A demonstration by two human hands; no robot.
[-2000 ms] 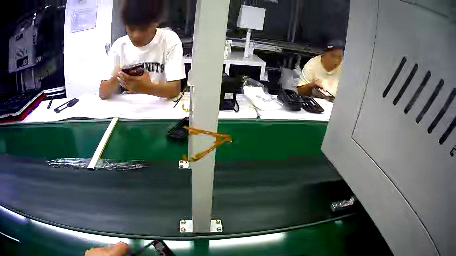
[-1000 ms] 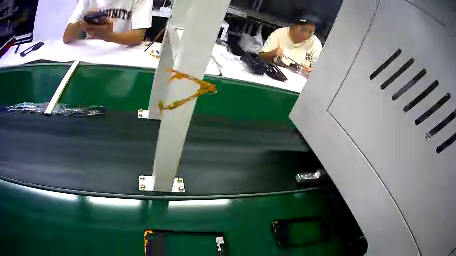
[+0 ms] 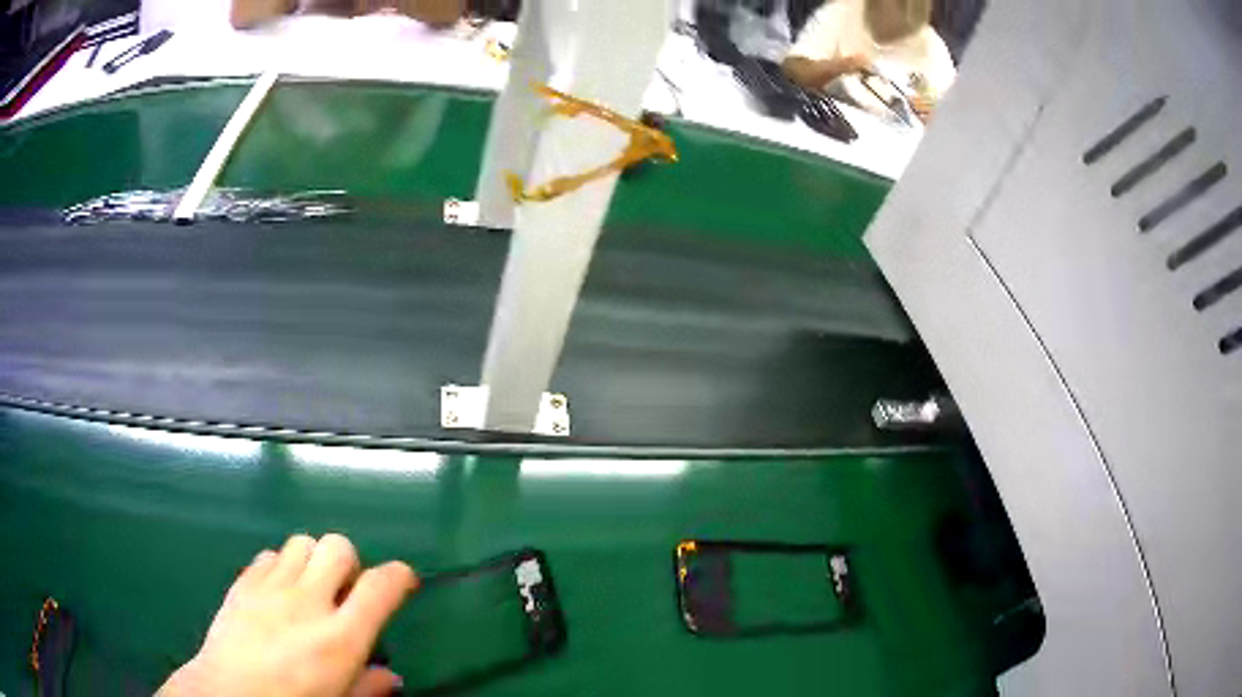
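My left hand [image 3: 300, 616] comes in from the bottom edge, back up, slightly blurred. Its finger and thumb close on the left end of a thin black phone frame [image 3: 542, 606]; the hand hides that end. A silver-white patch shows at the frame's right end. A second black frame [image 3: 708, 592] lies flat on the green bench [image 3: 613, 504] to the right, apart from the first, with an orange-gold corner at its left. A dark part with an orange edge [image 3: 52, 651] is cut off at the lower left. My right hand is not in view.
A dark conveyor belt [image 3: 341, 327] runs beyond the bench. A white post [image 3: 552, 286] with an orange band stands there. A grey slotted cabinet [image 3: 1090, 354] fills the right. Clear strips [image 3: 259, 207] lie under a pale bar. Two people's hands or arms show across.
The view has tilted down, showing more bench. My left hand, out of view a second ago, is at a frame's left end. The dark part at the far left has come into view.
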